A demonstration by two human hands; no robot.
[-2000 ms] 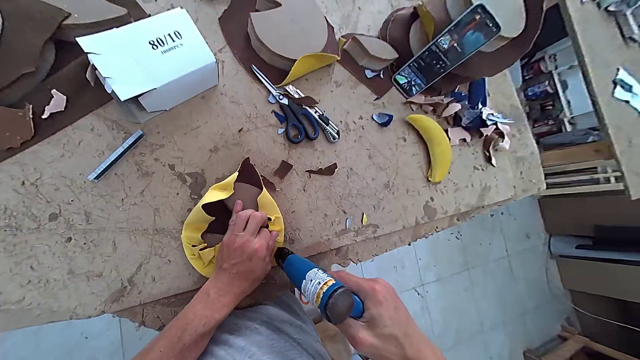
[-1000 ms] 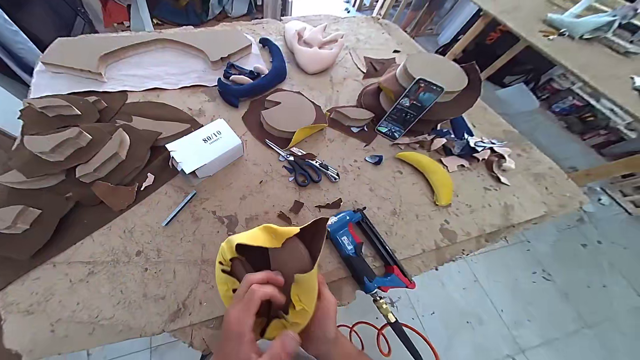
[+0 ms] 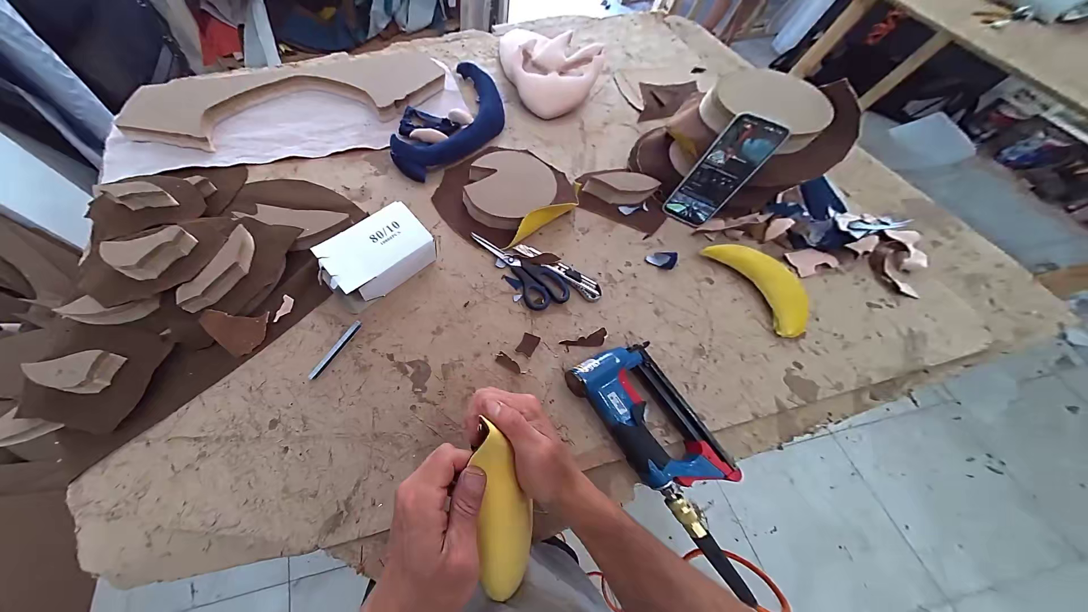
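Between both hands is a yellow fabric-covered curved piece (image 3: 506, 527), held upright at the table's near edge, with a bit of brown showing at its top end. My left hand (image 3: 438, 523) grips its left side, thumb on the yellow cover. My right hand (image 3: 527, 442) closes round its top and right side. Just right of my right hand a blue pneumatic stapler (image 3: 616, 399) lies on the table, its hose fitting hanging past the edge. A similar yellow curved piece (image 3: 769, 285) lies farther right.
Scissors (image 3: 540, 285) and a utility knife (image 3: 578, 279) lie mid-table, near a white box (image 3: 378, 255) and a strip of staples (image 3: 336, 348). Brown covered foam pieces (image 3: 229, 263) are piled left. A phone (image 3: 727, 168) leans against round foam blocks (image 3: 765, 110). Scraps lie right.
The stapler was in my right hand two seconds ago and now lies on the table. The yellow cover, spread wide with brown inside before, is now turned to a narrow yellow form.
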